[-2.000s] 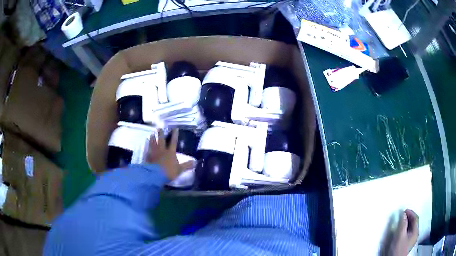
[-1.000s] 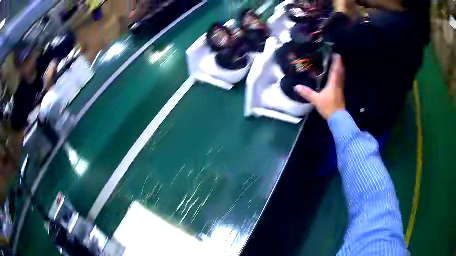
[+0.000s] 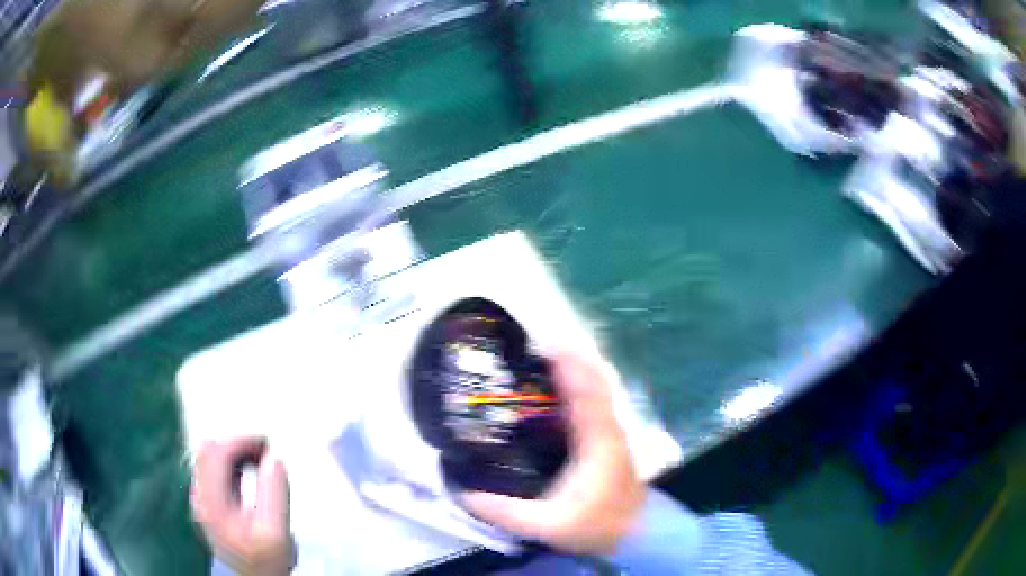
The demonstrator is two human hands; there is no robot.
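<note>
My right hand (image 3: 591, 467) is closed around the right side of an open camera housing (image 3: 478, 388), thumb at its near edge. The housing has a black cup with orange and red wires showing, and a white body and bracket (image 3: 388, 461) toward the left and near side. It is over the white work mat (image 3: 253, 388). My left hand (image 3: 242, 506) is over the mat's near left part, fingers curled, apart from the camera; it holds nothing that I can see. The picture is blurred.
The screw feeder (image 3: 309, 174) stands behind the mat, with its pick-up front (image 3: 354, 270) at the mat's far edge. More open camera housings (image 3: 788, 96) stand at the far right of the green bench (image 3: 675, 225). A blue object (image 3: 906, 450) is below the bench at right.
The view has turned from the carton, past the row of open housings, to the mat. My right hand has brought one open housing over to the mat. My left hand has come back into view.
</note>
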